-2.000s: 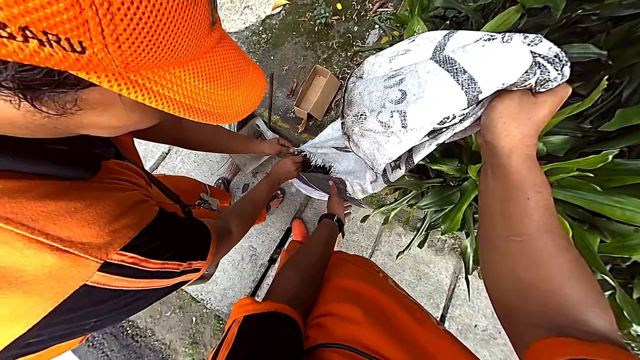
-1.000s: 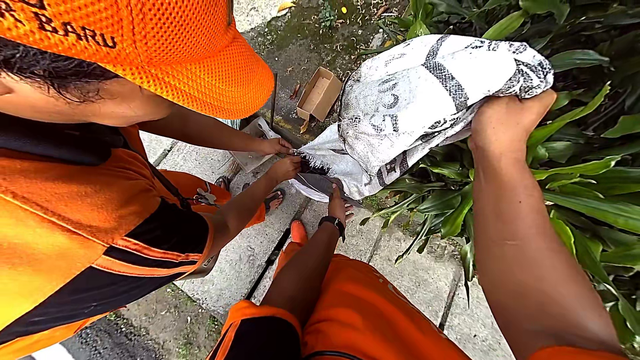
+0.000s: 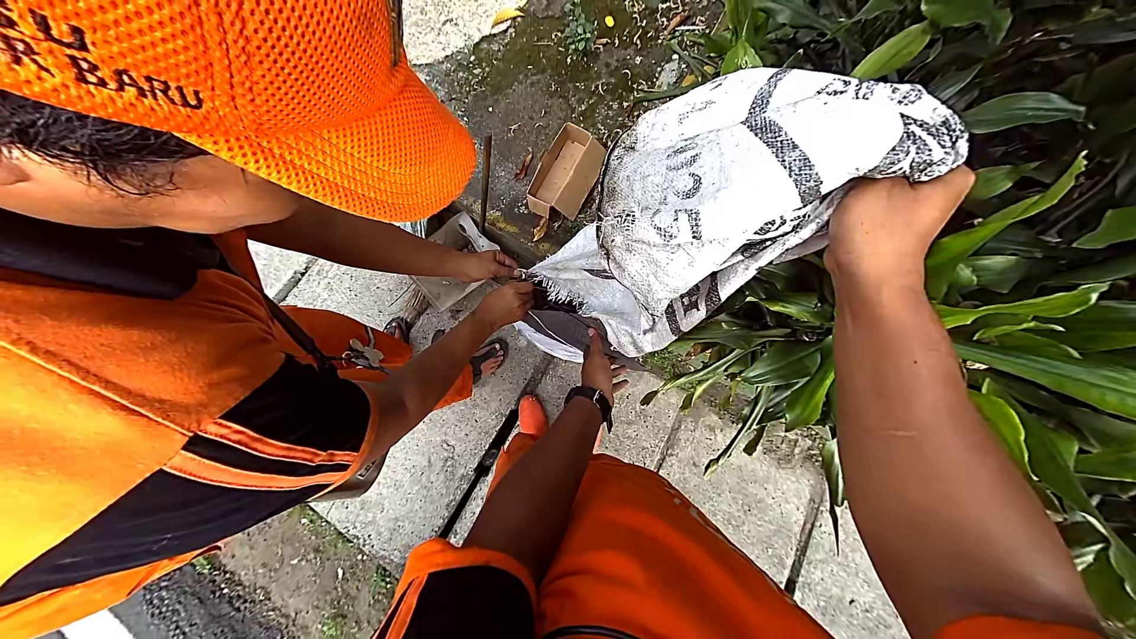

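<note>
A white woven plastic sack (image 3: 701,195) with black print hangs tilted, its frayed mouth toward the lower left. My right hand (image 3: 896,217) grips the sack's far end at the right. Near the mouth, my left hand (image 3: 601,364), with a black watch on the wrist, holds a flat dark grey piece (image 3: 568,330) against the lower edge; its material is unclear. A co-worker's two hands (image 3: 501,288) pinch the mouth's left edge. What lies inside the sack is mostly hidden.
The co-worker in an orange mesh cap (image 3: 355,115) stands close on the left. An open cardboard box (image 3: 566,171) lies on the ground beyond the sack. Broad-leaved plants (image 3: 1047,319) border the concrete paving (image 3: 737,497) at right. A dustpan-like container (image 3: 448,266) is beside the co-worker's hands.
My right hand and the sack's far end have shifted slightly to the left and lower. My left hand and the co-worker's hands keep nearly the same places at the mouth.
</note>
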